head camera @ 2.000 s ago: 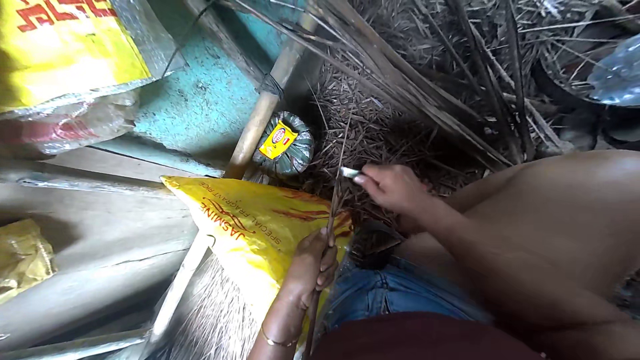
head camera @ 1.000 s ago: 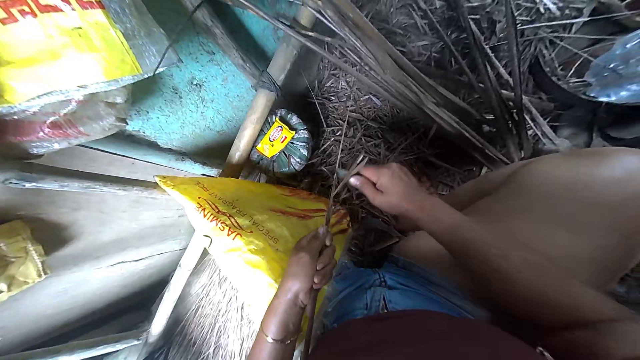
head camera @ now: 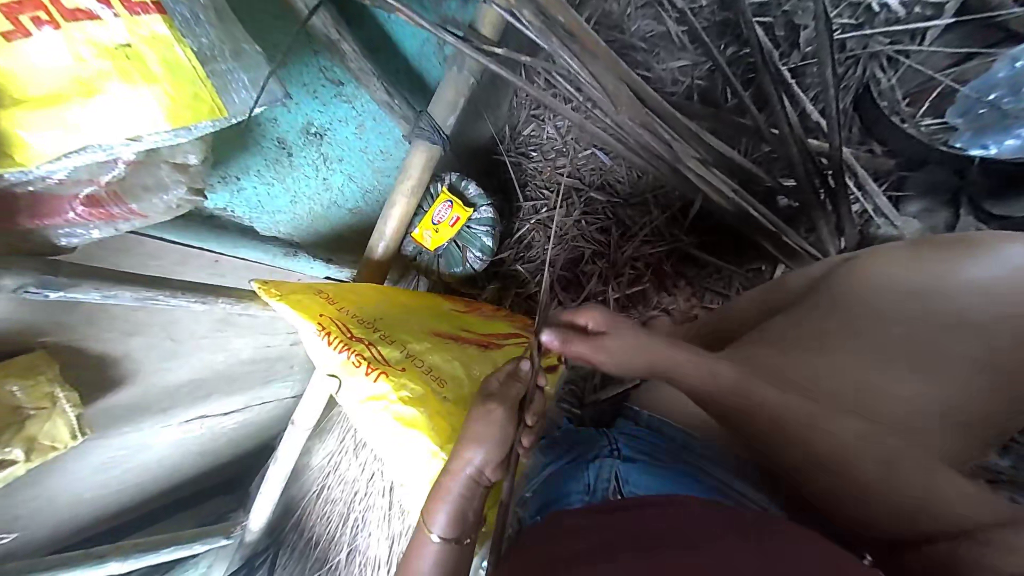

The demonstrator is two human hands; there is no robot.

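Observation:
My left hand is closed around a thin dried palm leaf strip, which runs up from my lap past the sack's edge. My right hand is at the same strip just above the left, thumb and fingers against it; whether a tool is inside that hand cannot be seen. Under and beside the left hand lies a yellow plastic rice sack with red printing. A bundle of thin, pale ribs lies below the sack's lower edge.
Long dry leaf stalks slant across the top, over a litter of shavings. A bamboo pole stands by a round bundle with a yellow packet. Plastic bags are at upper left, a dark basin at right.
My right hand has moved down the strip to just above my left hand. A small pale object showed at its fingertips two seconds ago and is not visible now.

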